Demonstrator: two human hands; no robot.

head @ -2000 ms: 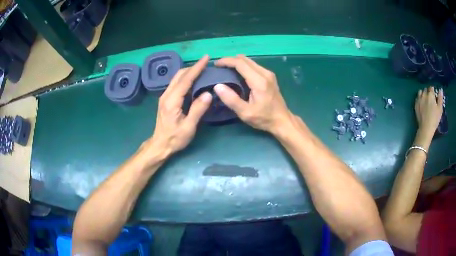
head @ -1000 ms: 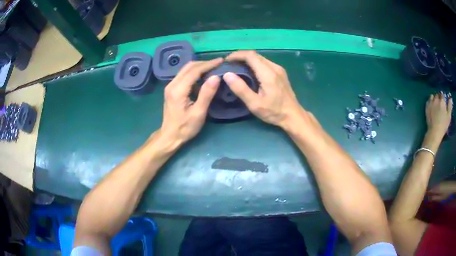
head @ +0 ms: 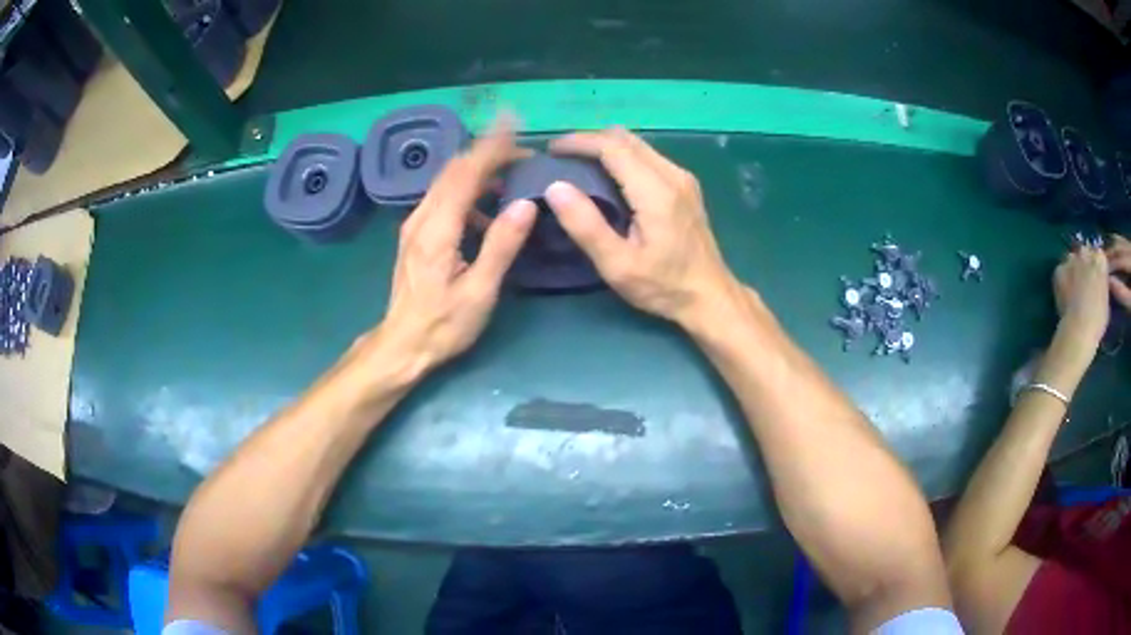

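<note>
A dark grey plastic housing [head: 564, 263] lies on the green table between my hands, partly covered by fingers and thumbs. My left hand [head: 453, 261] is at its left side, thumb on the near upper edge, fingers blurred and partly lifted. My right hand [head: 645, 230] holds its right side, fingers over the far wall and thumb at the top. Two more housings, one [head: 314, 186] and another [head: 413, 155], stand side by side to the left, each with a round centre hole. Whether a separate part is inside the held housing cannot be told.
Small dark parts with silvery heads [head: 886, 298] lie in a loose pile at right, one [head: 971, 266] apart. A neighbour's hands and dark housings [head: 1023, 149] are at far right. Tan board [head: 56, 372] with small parts is at left. A green strip [head: 695, 102] runs along the far side.
My left hand's fingers have lifted and spread from the housing's far left side. The neighbour's second hand has come into view at right. The camera view has shifted slightly.
</note>
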